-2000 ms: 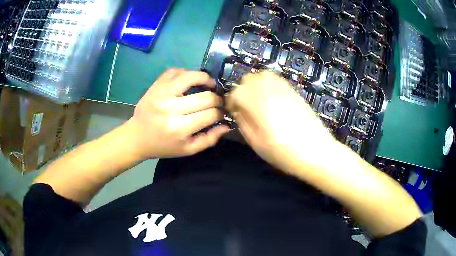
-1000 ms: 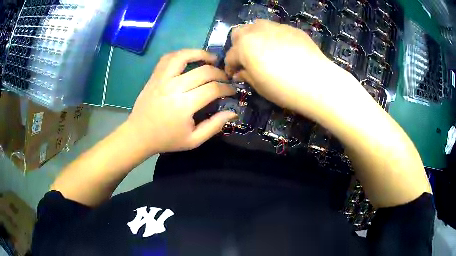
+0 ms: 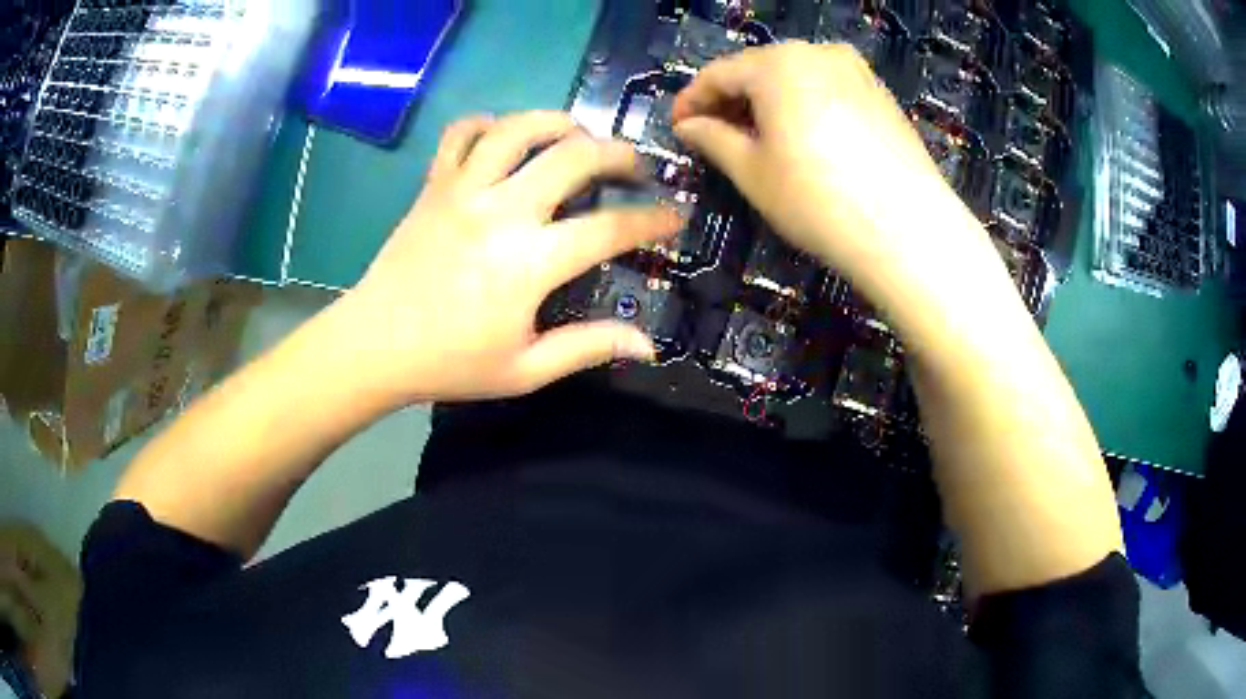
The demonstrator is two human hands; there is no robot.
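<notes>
The black blister tray (image 3: 615, 75) lies in front of me with rows of electronic modules, each with a round centre and gold spots. One module (image 3: 750, 343) sits near the tray's front edge, with a thin red wire loop (image 3: 756, 400) beside it. My left hand (image 3: 513, 260) is over the tray's left side, palm down, fingers apart and slightly blurred. My right hand (image 3: 820, 137) is over the upper left part of the tray, thumb and forefinger close together. Whether a small part is between these fingertips cannot be seen. The hands do not touch each other.
A stacked clear parts tray (image 3: 123, 150) is at the left, beside a glossy blue rectangle (image 3: 379, 68) on the green bench top (image 3: 358, 191). Another clear parts tray (image 3: 1152, 184) is at the right. A cardboard box (image 3: 137, 355) is on the floor at left; a blue bin (image 3: 1151, 526) is lower right.
My right hand first moved up the tray, then a little right, away from my left hand. My left hand has moved slightly up and its fingers have spread. More front modules show.
</notes>
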